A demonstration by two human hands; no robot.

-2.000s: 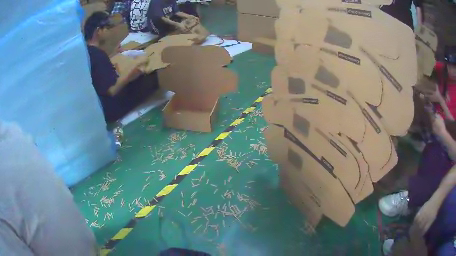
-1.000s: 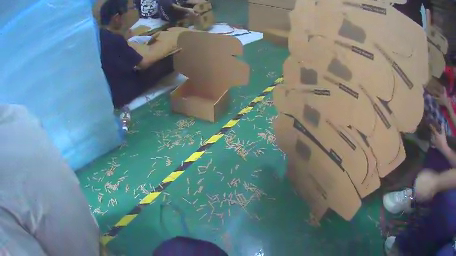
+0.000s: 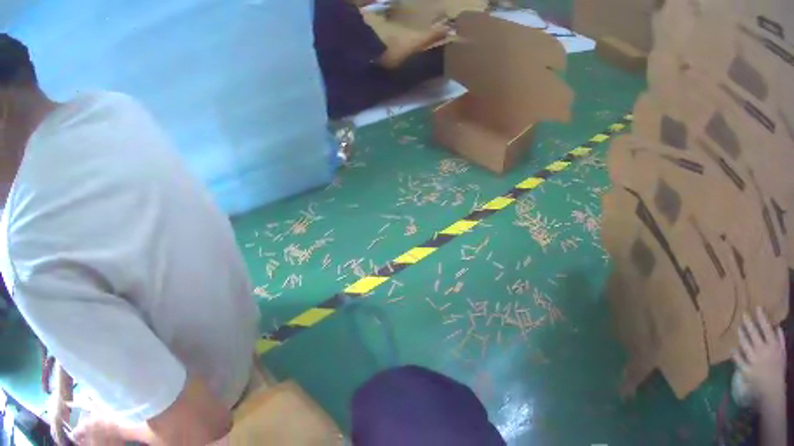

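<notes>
Neither of my own hands can be made out. A dark rounded cloth-like shape [image 3: 427,409], perhaps a knee, is at the bottom edge. In front of it, thin tan cardboard offcuts [image 3: 514,315] lie scattered on the green floor. At the right, die-cut corrugated blanks [image 3: 688,226] with lobed edges and dark printed patches lean in a tall overlapping stack. A bare hand [image 3: 759,350] with spread fingers is at the stack's lower right edge; it seems to be another person's, and whether it touches is unclear.
A person in a grey shirt [image 3: 131,244] bends at the left beside a brown carton [image 3: 287,416]. Behind stands a block under blue film [image 3: 235,96]. An open mailer box [image 3: 487,131] stands beyond yellow-black floor tape [image 3: 418,255]. A dark-clothed person [image 3: 357,61] sits behind.
The view has swung left, so the floor, box and blanks sit further right. The grey-shirted person now shows head, back and arm. A hand has appeared by the blanks.
</notes>
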